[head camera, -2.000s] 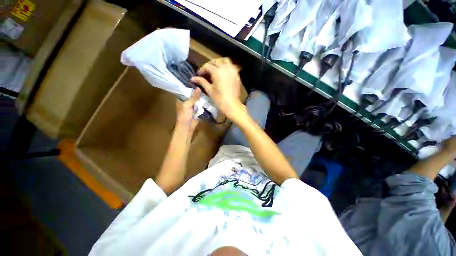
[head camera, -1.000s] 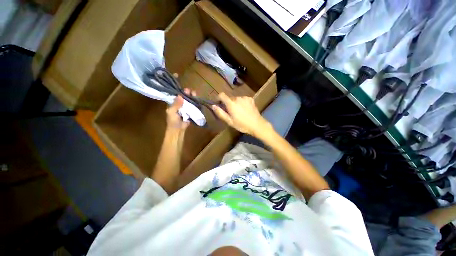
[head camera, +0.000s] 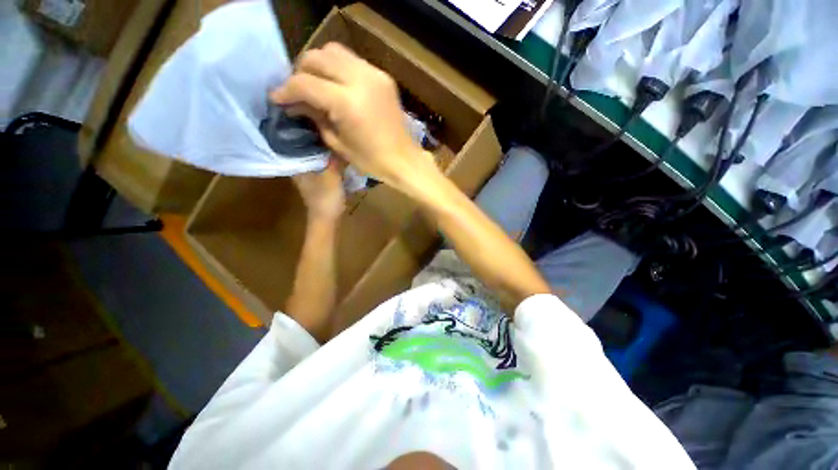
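Note:
A white protective bag (head camera: 207, 96) is held open and spread above the open carton (head camera: 253, 225). A dark corded item (head camera: 292, 134) sits in the mouth of the bag. My right hand (head camera: 347, 106) has its fingers on the corded item at the bag's opening. My left hand (head camera: 322, 188) is below it, holding the lower end of the bag; its fingers are partly hidden behind my right hand and the bag. Another bagged item (head camera: 421, 131) shows inside the carton, partly hidden by my right hand.
A green-topped bench (head camera: 602, 108) on the right holds many white-bagged corded items (head camera: 698, 55), cords hanging over its edge. Papers (head camera: 492, 13) lie at its near end. An orange trolley deck (head camera: 209, 274) shows under the carton. A blue stool (head camera: 643, 321) and another person's grey clothing (head camera: 763, 408) are lower right.
My right hand has moved up and left from the cord's loose end to the bag's mouth. The cord's trailing part is no longer seen stretched out, and the bag has moved up and left.

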